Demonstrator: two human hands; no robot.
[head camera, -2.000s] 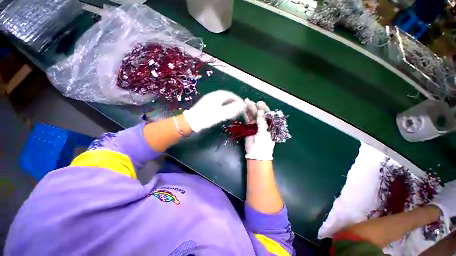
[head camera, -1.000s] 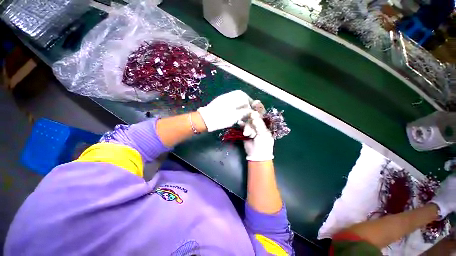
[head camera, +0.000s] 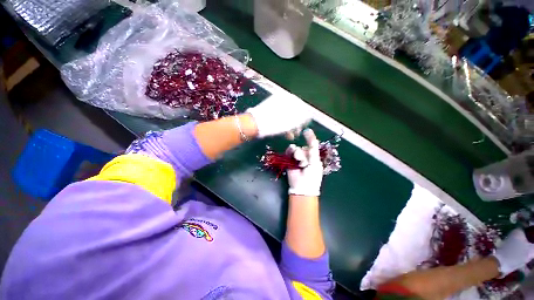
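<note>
My right hand (head camera: 306, 173), in a white glove, is closed around a bundle of red lead wires (head camera: 281, 162). The red tails stick out on its left and the silvery wire ends (head camera: 330, 157) on its right. My left hand (head camera: 284, 120), gloved and blurred, is just above and left of it, fingers pointing toward the bundle. Whether it pinches a wire cannot be told. A loose heap of red wires (head camera: 196, 82) lies on a crumpled clear plastic bag (head camera: 96, 82) at the upper left.
The green conveyor belt (head camera: 375, 96) behind its pale edge carries white housings (head camera: 284, 29), one more at the right. At the lower right, a neighbour's gloved hand (head camera: 514, 253) is at red wires on a white cloth (head camera: 392, 258). A blue stool (head camera: 44, 164) stands at the left.
My left hand has moved right and slightly up, off the fingers of my right hand. The bundle stays in my right hand. The housings on the belt have shifted.
</note>
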